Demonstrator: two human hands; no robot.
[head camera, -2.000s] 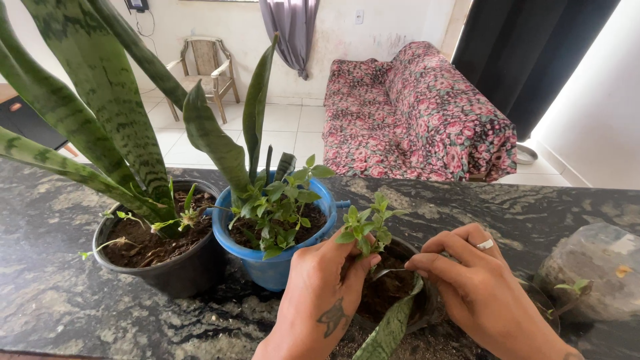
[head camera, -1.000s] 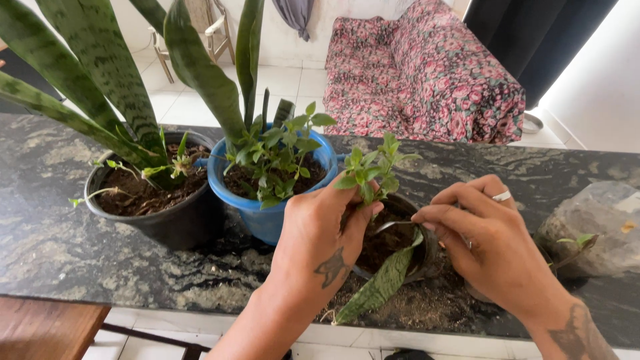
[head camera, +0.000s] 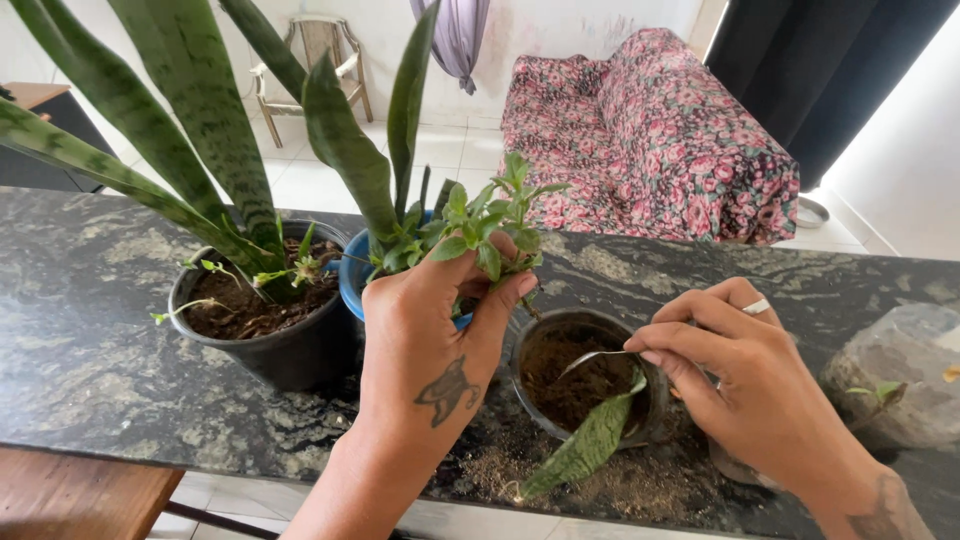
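Note:
Pinched in my left hand (head camera: 442, 322) is a leafy green plant cutting (head camera: 499, 217), held above and left of a small black plastic pot (head camera: 525, 397). My right hand (head camera: 735, 367) grips a small metal utensil (head camera: 592, 356), whose tip is over the soil (head camera: 555, 375) in that pot; its far end is hidden. A loose snake plant leaf (head camera: 589, 446) leans over the pot's front rim onto the counter. Behind my left hand, a blue pot (head camera: 352, 274) holds a snake plant and leafy stems. A larger black pot (head camera: 300, 349) with a tall snake plant stands at its left.
Spilled soil (head camera: 637, 480) lies on the dark stone counter (head camera: 97, 375) around the small pot. A clear plastic bag (head camera: 911, 375) with contents sits at the right. Beyond the counter are a flower-covered sofa (head camera: 660, 142) and a chair (head camera: 311, 75); a wooden surface (head camera: 67, 495) is at lower left.
My left hand has lifted the cutting up and left, away from the small pot. My right hand's utensil now shows over the soil, apart from the cutting.

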